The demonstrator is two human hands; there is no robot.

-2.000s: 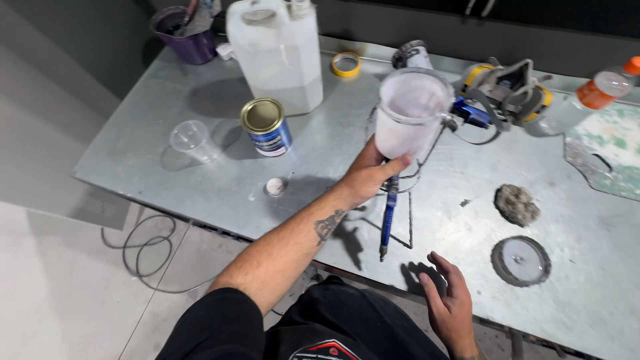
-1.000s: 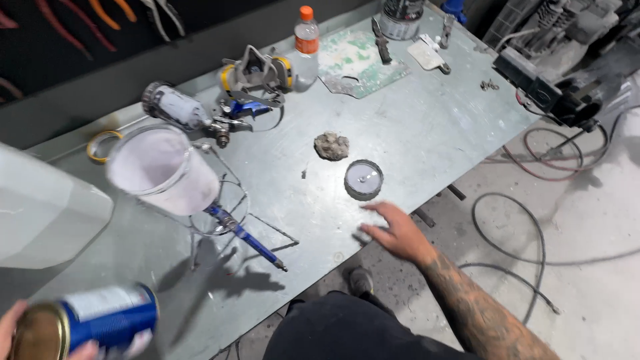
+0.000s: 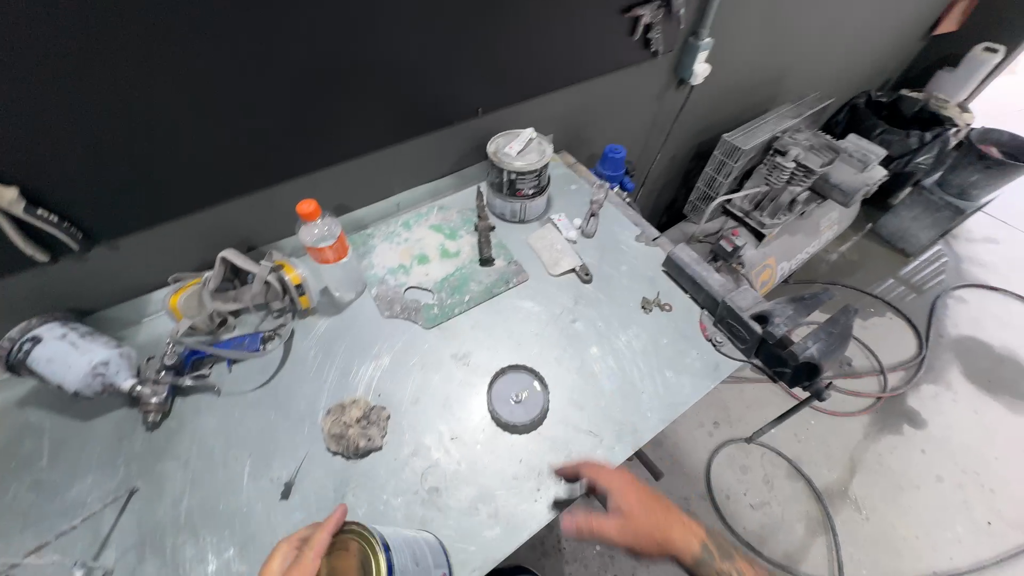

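At the bottom edge, my left hand (image 3: pixel 306 547) holds a blue metal can (image 3: pixel 416 551) tilted on its side, its gold-coloured end toward the fingers. My right hand (image 3: pixel 628 508), somewhat blurred, is over the bench's front edge with its fingers apart and nothing in them. Beyond it on the metal bench lies a round dark-rimmed lid (image 3: pixel 518 398), grey inside. A crumpled grey-brown wad (image 3: pixel 356 429) rests left of the lid. A spray gun with a blue handle (image 3: pixel 228 350) and a whitish cup (image 3: pixel 76 356) lies at the left.
Along the back stand a respirator mask (image 3: pixel 240 292), an orange-capped plastic bottle (image 3: pixel 326 252), a green-and-white stained plate (image 3: pixel 436 264) and a stacked can (image 3: pixel 519 176). A scraper (image 3: pixel 558 250) lies near them. A bench vise (image 3: pixel 752 320) projects at the right, near an air compressor (image 3: pixel 808 200) and floor hoses (image 3: pixel 832 512).
My left hand has let go of the cup spray gun from two seconds ago and taken hold of the blue can, which stood on the bench then. The view has swung right.
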